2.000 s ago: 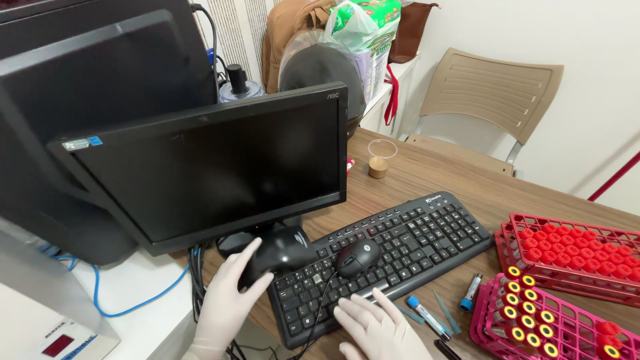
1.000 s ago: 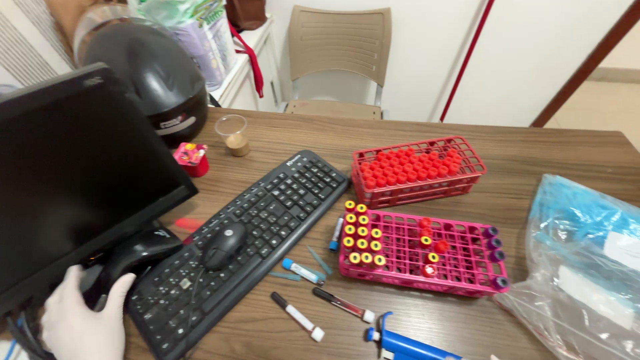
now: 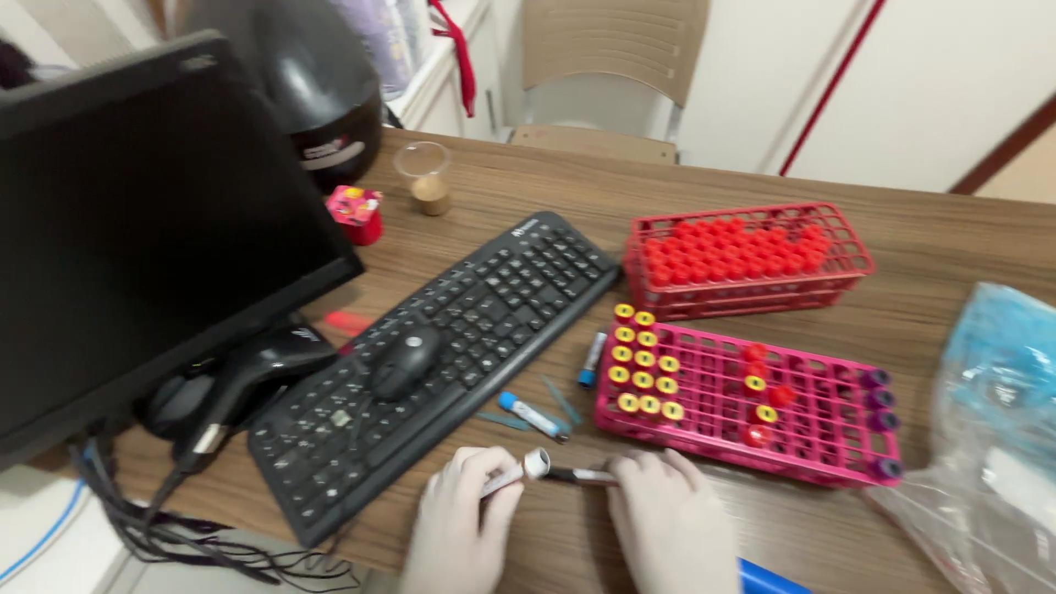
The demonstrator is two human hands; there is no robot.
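My left hand (image 3: 469, 516), in a pale glove, pinches a marker-like item with a white end (image 3: 536, 464) in front of the keyboard. To its right my right hand (image 3: 668, 516), also gloved, has its fingers on a dark tube with a white label (image 3: 582, 476); whether it grips or only touches it I cannot tell. Just beyond the hands lies a blue-capped tube (image 3: 535, 417), with another blue-capped tube (image 3: 591, 360) by the pink rack. The pink test tube rack (image 3: 709, 412) holds tubes with yellow, red and purple caps. Behind it a red rack (image 3: 751, 299) holds many red-capped tubes.
The black keyboard (image 3: 495, 309) bears a mouse (image 3: 404, 360). At left are a monitor (image 3: 148, 223), a barcode scanner (image 3: 264, 363) and cables. A plastic cup (image 3: 431, 194) and pink container (image 3: 356, 216) stand behind. A plastic bag (image 3: 1006, 429) lies right; a blue object (image 3: 767, 577) is at the bottom edge.
My left hand has left the scanner beside the monitor and now holds a small item in front of the keyboard. My right hand has come into view beside it. The view has swung right since the oldest frame.
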